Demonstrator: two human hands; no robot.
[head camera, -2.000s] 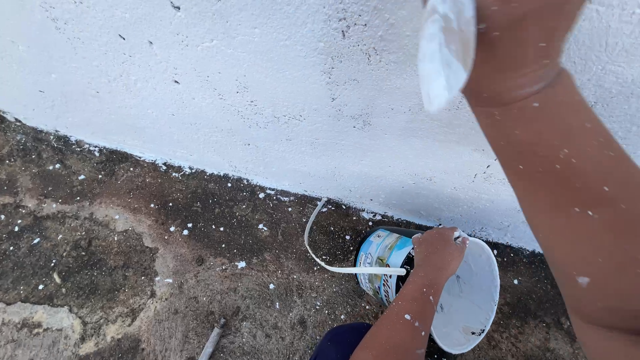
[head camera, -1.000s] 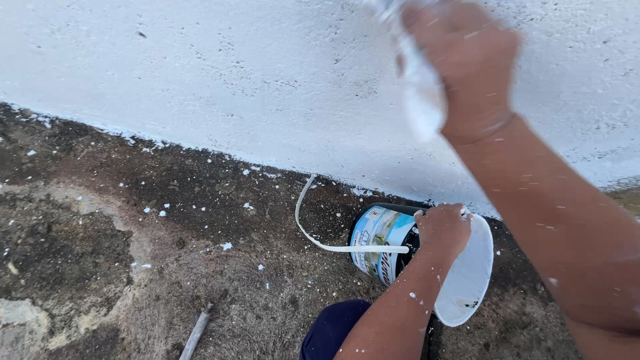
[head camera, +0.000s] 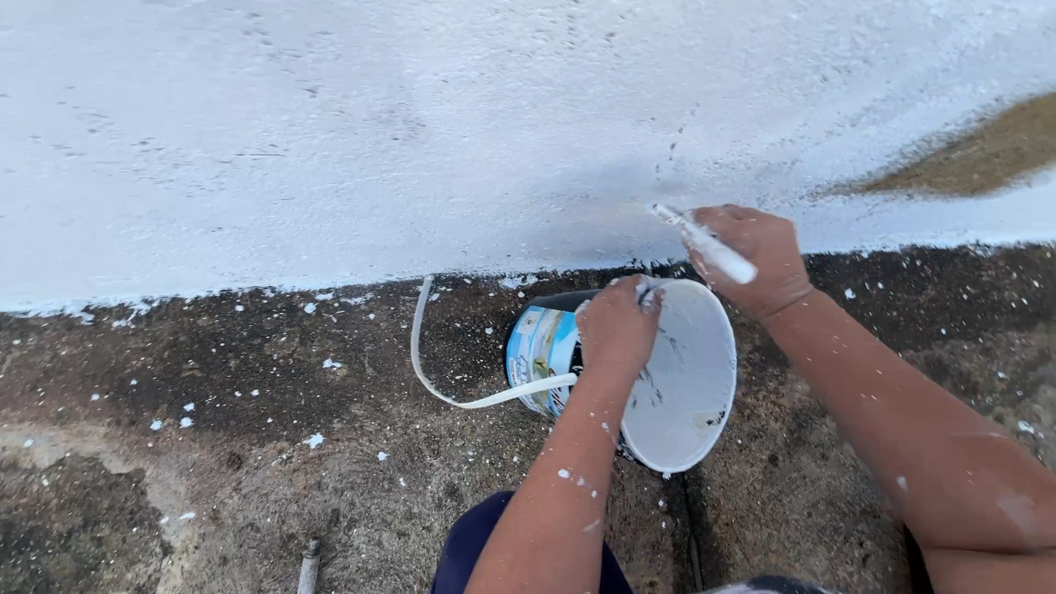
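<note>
A paint bucket (head camera: 540, 346) with a printed label stands on the ground by the wall, seen tilted, its whitish inside (head camera: 681, 379) facing me. My left hand (head camera: 620, 323) grips its near rim. A white plastic handle (head camera: 429, 384) loops out to the bucket's left. In my right hand (head camera: 747, 256), just above and right of the rim, is a white, paint-covered tool (head camera: 714, 247), probably a paintbrush; its far end is hard to make out. White paint specks dot both forearms.
The rough wall (head camera: 330, 148) is coated white, with a bare brown patch (head camera: 982, 153) at right. Paint-spattered concrete (head camera: 330, 462) runs along its foot. A short pipe or stick (head camera: 309, 569) lies at the lower left, and a dark-clothed knee (head camera: 478, 536) is below.
My right hand has come down from higher on the wall to beside the bucket, with the white tool still in it. My left hand stays on the rim. The view has shifted right.
</note>
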